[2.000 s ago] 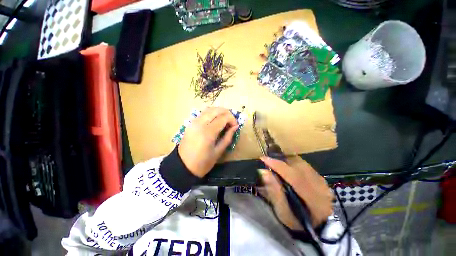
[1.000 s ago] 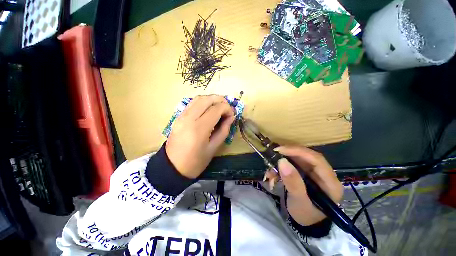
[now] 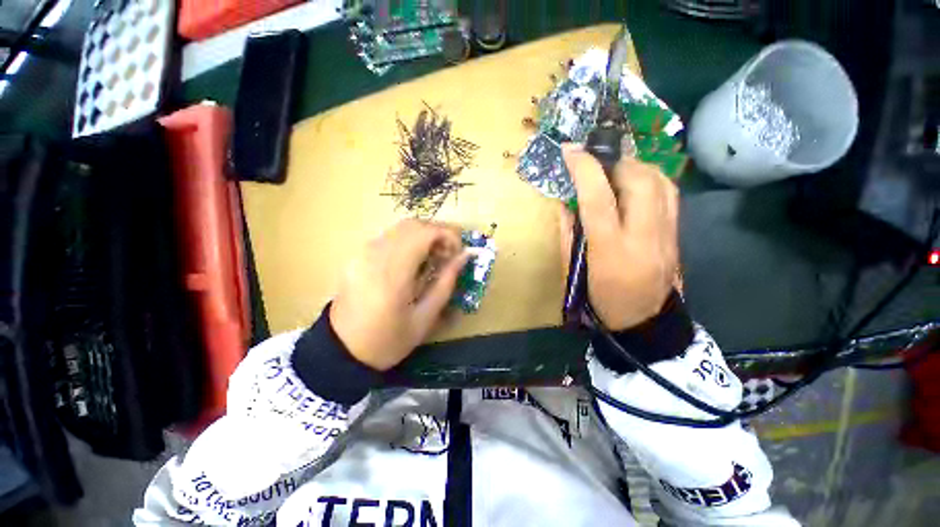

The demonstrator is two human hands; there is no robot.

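A small green and white circuit board lies on the cardboard mat. My left hand is at its left edge with fingers curled, blurred; whether it grips the board or a small part is hidden. My right hand holds the soldering iron, its tip pointing away from me over the fanned board stack. A loose pile of thin dark leaded parts lies mid-mat.
A grey-white pot with silvery bits stands right of the mat. A black phone, a red tray edge and black trays are at left. Spare boards lie behind. The iron's black cable loops at right.
My right hand has moved the iron from beside the small board up and right over the stack. My left hand is blurred and shows more of the small board's right part.
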